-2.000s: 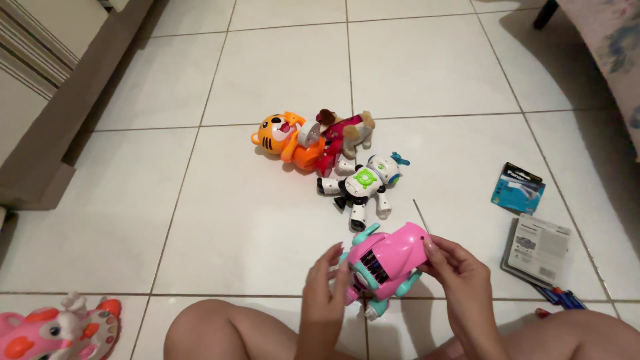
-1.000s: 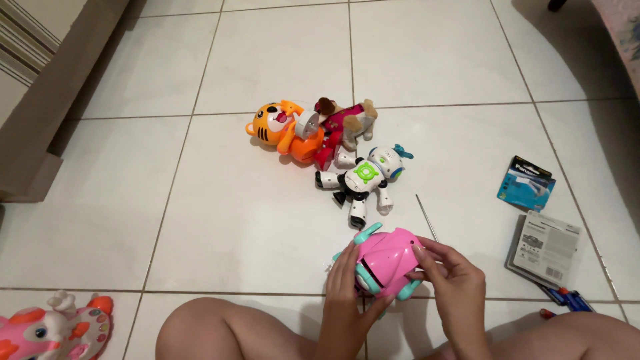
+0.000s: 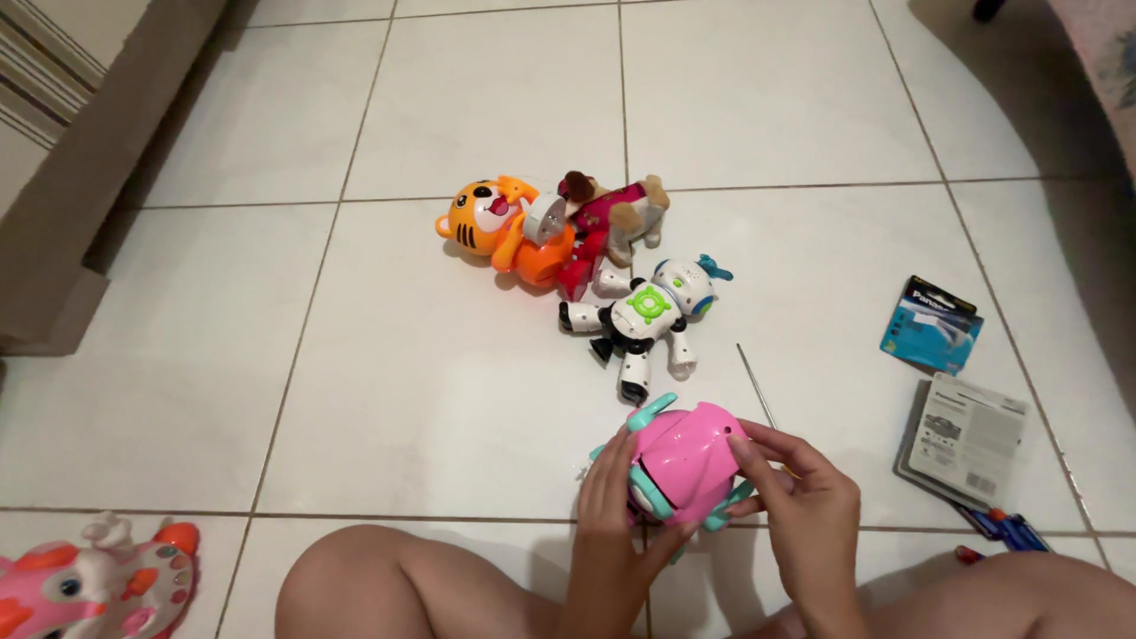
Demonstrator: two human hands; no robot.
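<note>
A pink and teal plastic toy [image 3: 679, 461] is held low in front of me, its smooth pink shell facing up, with a small dark hole near one end. My left hand [image 3: 617, 524] grips the toy's left side, fingers spread along it. At the shell's right end, my right hand [image 3: 790, 497] pinches the edge beside the hole between thumb and fingers. A thin metal shaft [image 3: 755, 383], perhaps of a screwdriver, lies on the tiles just beyond my right hand, which hides its lower part. Just past the toy lies a white toy robot dog [image 3: 648, 311] on its back.
An orange tiger toy [image 3: 506, 231] and a plush dog in red [image 3: 621, 213] lie farther off. At right are a blue battery package [image 3: 932, 327], a grey blister pack [image 3: 966, 439] and loose blue batteries [image 3: 1012, 531]. A pink toy [image 3: 98, 581] sits at lower left; furniture [image 3: 115, 151] stands beyond.
The pink shell now covers the battery compartment that showed open two seconds ago. My left hand has moved from the toy's edge to around its side.
</note>
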